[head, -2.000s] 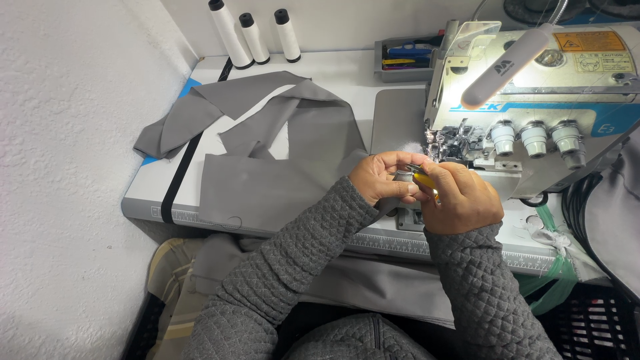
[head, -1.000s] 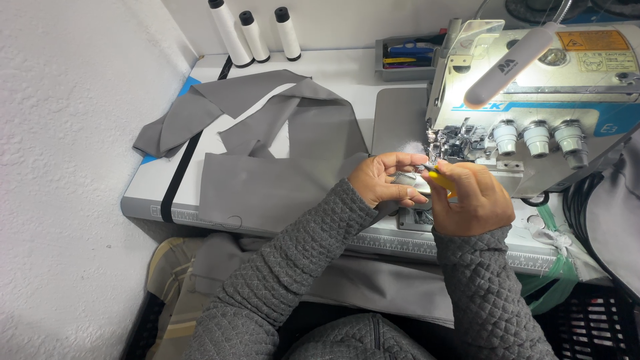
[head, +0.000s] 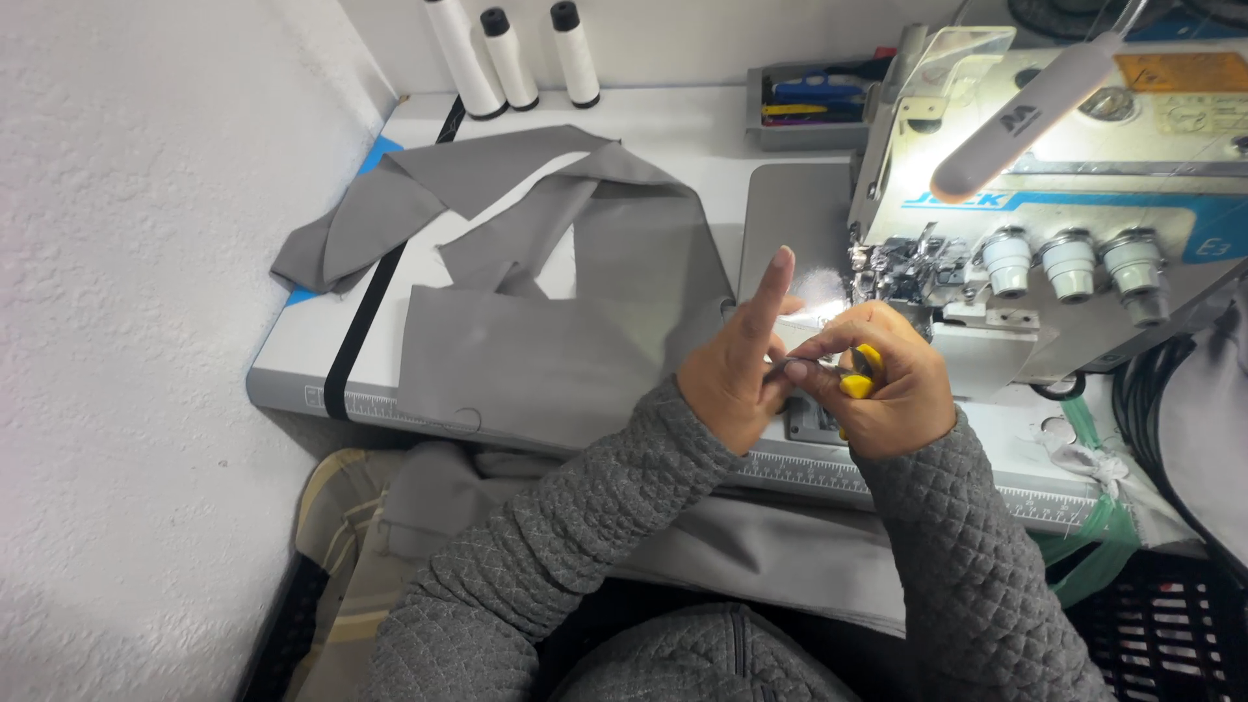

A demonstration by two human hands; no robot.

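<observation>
My right hand (head: 892, 380) holds a small yellow-handled tool (head: 861, 372), perhaps thread snips, while its thumb and forefinger pinch something small and dark. At that same spot the lower fingers of my left hand (head: 736, 375) meet it, the index finger pointing up; what they pinch is too small to name. Both hands are in front of the needle area of a Jack overlock sewing machine (head: 1072, 210). Left of them, cut pieces of grey fabric (head: 526, 341) lie on the white sewing table (head: 707, 117). A loose thread (head: 470, 417) curls on the fabric near the table's front edge.
Three white thread cones (head: 577, 58) stand at the back. A grey tray (head: 809, 136) holds several tools. A lamp (head: 1024, 122) hangs before the machine. More grey fabric (head: 760, 546) drapes below the ruler-marked edge. Black cables (head: 1155, 429) and a black crate (head: 1160, 624) are at right.
My left index finger has lifted and now points up; one second ago it was bent toward the right hand. The yellow-handled tool has turned within my right hand.
</observation>
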